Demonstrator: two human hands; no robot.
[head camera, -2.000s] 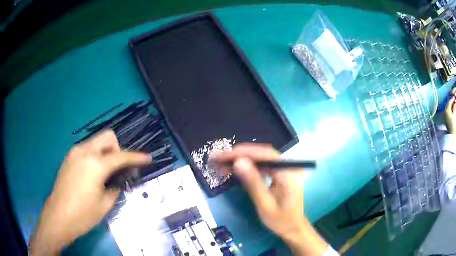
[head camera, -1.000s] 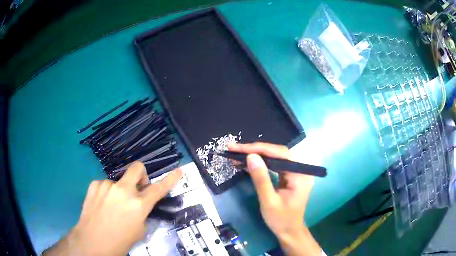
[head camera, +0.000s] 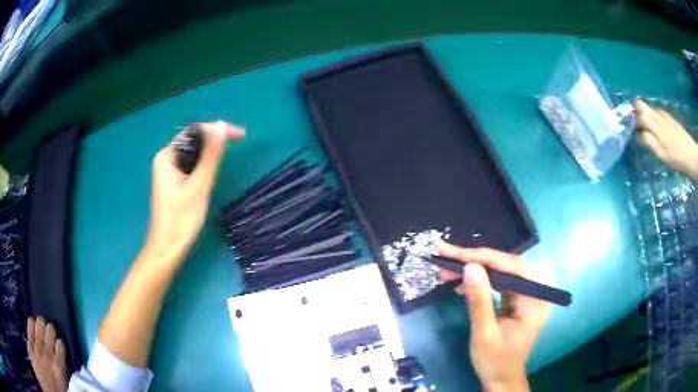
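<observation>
My left hand (head camera: 180, 184) is raised at the upper left, blurred, closed around a dark bundle (head camera: 187, 150) that looks like black strips with shiny ends. My right hand (head camera: 505, 306) holds black tweezers (head camera: 528, 288), their tips at the pile of tiny silvery metal pieces (head camera: 413, 264) in the near end of the black tray (head camera: 348, 172). Whether the tips grip a piece cannot be told. A heap of loose black strips (head camera: 295, 222) lies left of the tray. The white fixture (head camera: 287, 337) is at the near edge, with a dark block and small silvery fittings.
A clear bag of silvery pieces (head camera: 570, 134) lies beyond the tray at the right. Another person's hand (head camera: 666, 138) is beside it, over clear blister trays (head camera: 673, 253). At far left are a long dark bar-like object (head camera: 52, 237) and another person's hand (head camera: 47, 352).
My left hand has moved from over the fixture to the upper left with the dark bundle. The view has shifted left. Other people's hands have appeared at both sides. The tweezers stay at the pile.
</observation>
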